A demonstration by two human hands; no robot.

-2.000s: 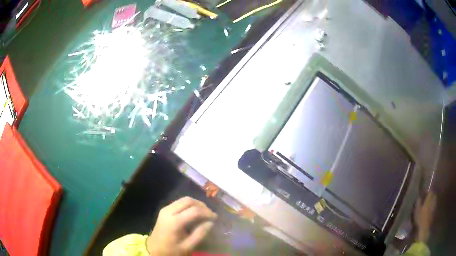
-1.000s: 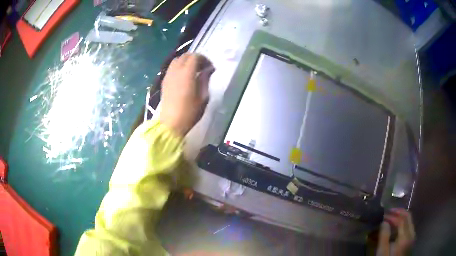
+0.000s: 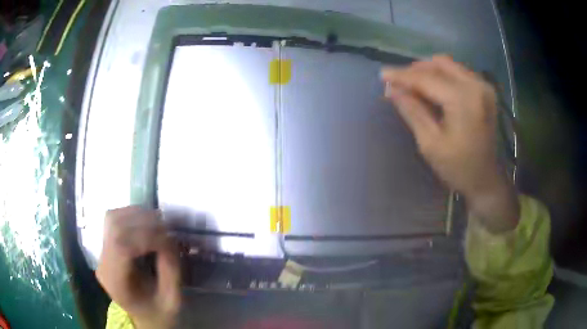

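The display panel (image 3: 360, 154) lies flat in the black fixture (image 3: 212, 280), bright on its left half and grey on its right. A thin cable (image 3: 279, 141) runs down its middle under yellow tape tabs (image 3: 280, 219), with a pale connector (image 3: 292, 273) on the front bar. My right hand (image 3: 454, 115) is over the panel's upper right, its thumb and fingers pinched on a small pale piece, too small to identify. My left hand (image 3: 138, 263) is blurred at the fixture's front left corner, thumb and fingers apart, with nothing visible in it.
A pale green frame border (image 3: 149, 128) surrounds the fixture on the silver-white machine bed (image 3: 109, 128). At the left, a glittering white heap (image 3: 26, 180) lies on the green bench (image 3: 55, 283), with pale slim items (image 3: 9, 106) beyond it. The right side is dark.
The view has shifted closer over the panel. My left hand has come down from the bed's left side to the front left corner. My right hand has risen from the front right corner over the panel.
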